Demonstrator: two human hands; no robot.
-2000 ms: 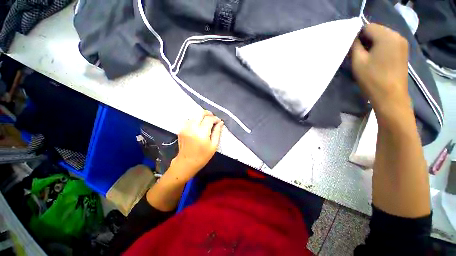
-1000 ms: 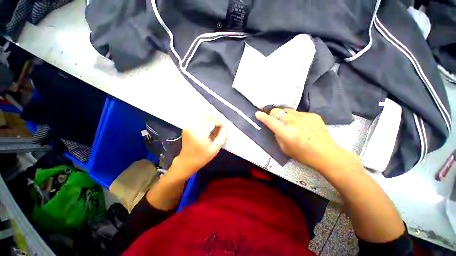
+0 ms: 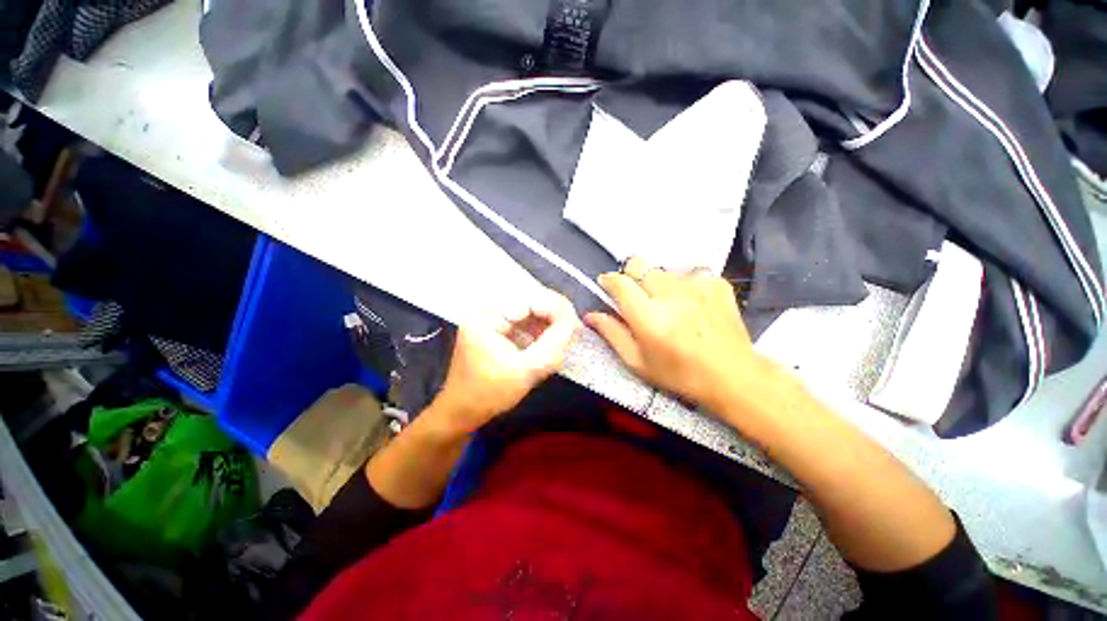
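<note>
A dark grey garment (image 3: 510,146) with white piping (image 3: 522,237) lies spread on the pale table. My right hand (image 3: 680,328) grips its near edge, thumb and fingers together at the end of the piping. My left hand (image 3: 510,358) is just to the left at the table edge, thumb and forefinger pinched in a ring; whether it holds a needle or thread cannot be seen. A white angular flap (image 3: 668,182) lies on the garment above my right hand. A black label (image 3: 571,36) shows at the top.
The speckled table (image 3: 310,231) runs diagonally. A white band (image 3: 935,340) lies at the right, and a pinkish tool (image 3: 1088,412) at the right edge. Below left are a blue bin (image 3: 273,340), beige cloth (image 3: 330,443) and a green bag (image 3: 170,467). Checked cloth (image 3: 73,43) lies at far left.
My right hand has let go of the raised white flap, come down to the near edge and gripped it. The flap now lies folded. My left hand has moved slightly right, closer to it.
</note>
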